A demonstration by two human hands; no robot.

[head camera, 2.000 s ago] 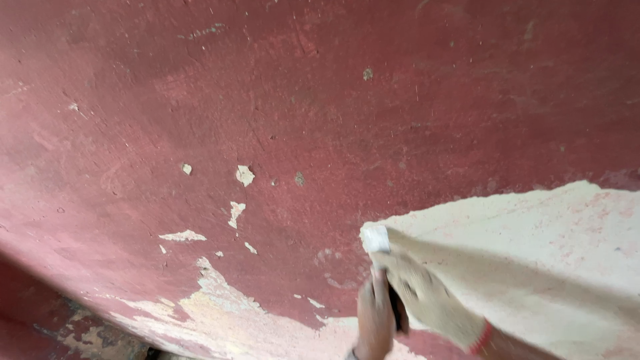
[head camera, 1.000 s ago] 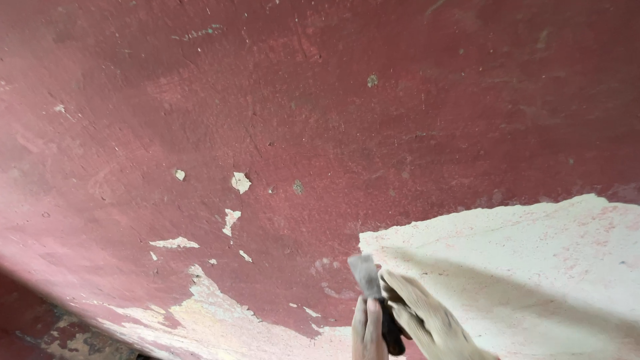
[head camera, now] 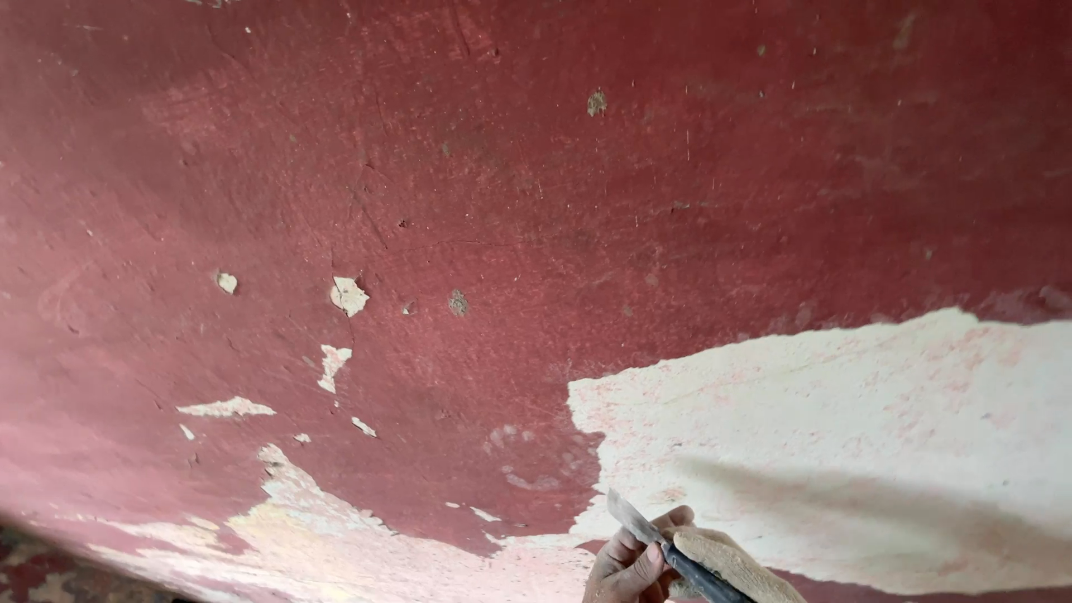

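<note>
A scraper with a metal blade and dark handle [head camera: 702, 576] points up and left at the lower middle, its blade tip by the edge of the red paint. My left hand [head camera: 628, 565] is bare, its thumb and fingers closed around the base of the blade. My right hand [head camera: 733, 561], dusty and pale, lies along the handle; its grip is partly hidden. Around them are the red painted wall [head camera: 502, 209] and a large bare pale patch [head camera: 837, 419] to the right.
Small chipped spots [head camera: 348, 296] dot the red paint at left. A ragged peeled area [head camera: 310, 528] runs along the lower left. A dark mottled surface [head camera: 33, 569] shows in the bottom left corner. A shadow crosses the pale patch.
Both hands and the scraper have moved down from the upper left corner of the pale patch. The pale area now reaches lower along its left edge.
</note>
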